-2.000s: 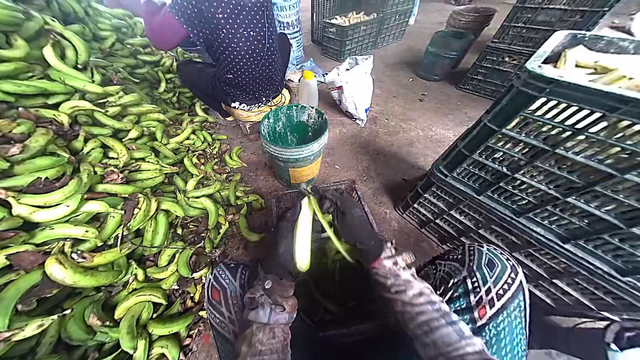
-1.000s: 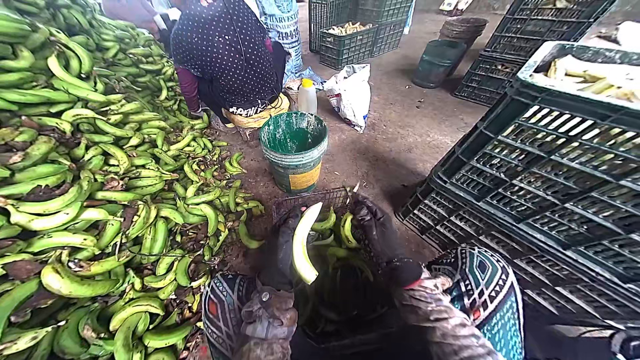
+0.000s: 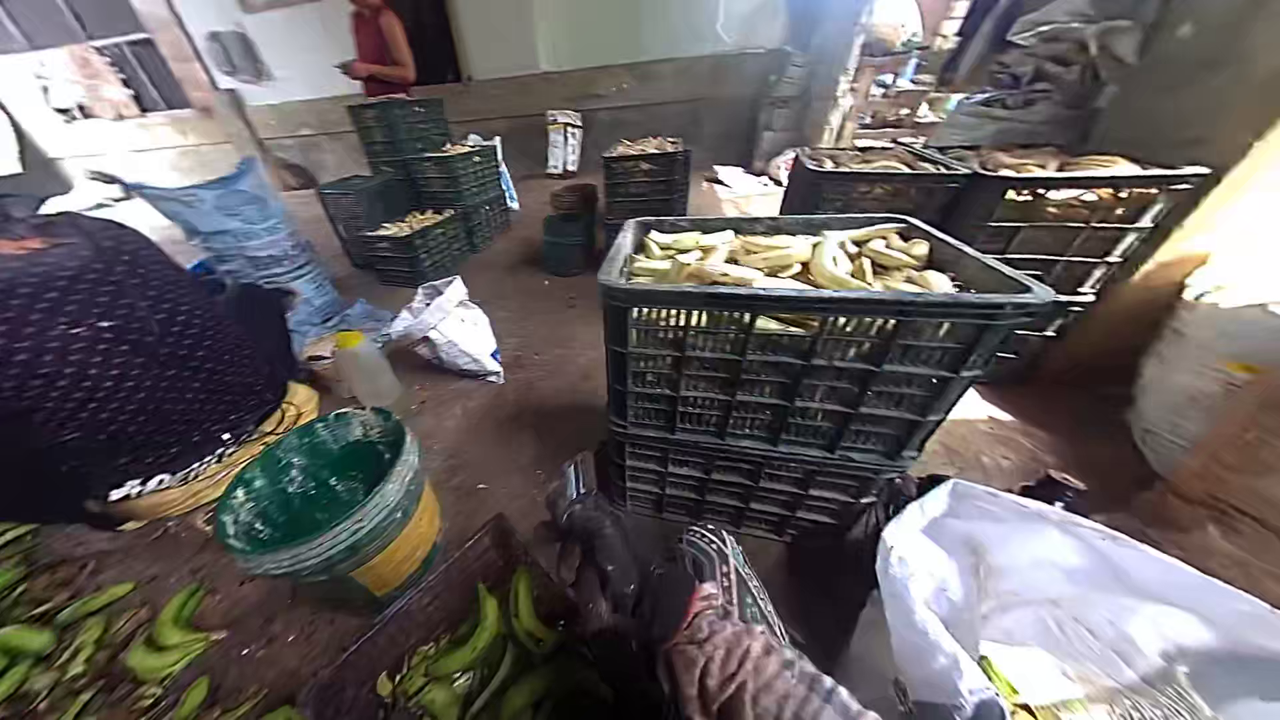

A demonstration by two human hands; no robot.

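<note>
My right hand (image 3: pixel 605 560), in a dark glove below a brown sleeve, is over the right edge of a dark crate (image 3: pixel 490 540) between my legs. A shiny thing shows at its fingertips; blur hides what it is and how the fingers lie. In the crate are green bananas or plantains (image 3: pixel 470 640) and peels. My left hand is out of view. Left of the crate stands a green bucket (image 3: pixel 320 490) with a yellow label. Peeled pale fruit (image 3: pixel 780 260) fills the upper of two stacked black plastic crates (image 3: pixel 790 380) beyond my right hand.
A white sack (image 3: pixel 1050 590) lies open at lower right. Green fruit (image 3: pixel 170 635) covers the floor at lower left. A person in dotted dark clothing (image 3: pixel 140 360) sits at left, near a yellow-capped bottle (image 3: pixel 368 370). Another person (image 3: pixel 382 50) stands far back. More crates (image 3: pixel 1080 220) are behind.
The view has swung to the right. My left hand, earlier at a peeled fruit, is out of view. My right hand has left its place beside the fruit over the crate.
</note>
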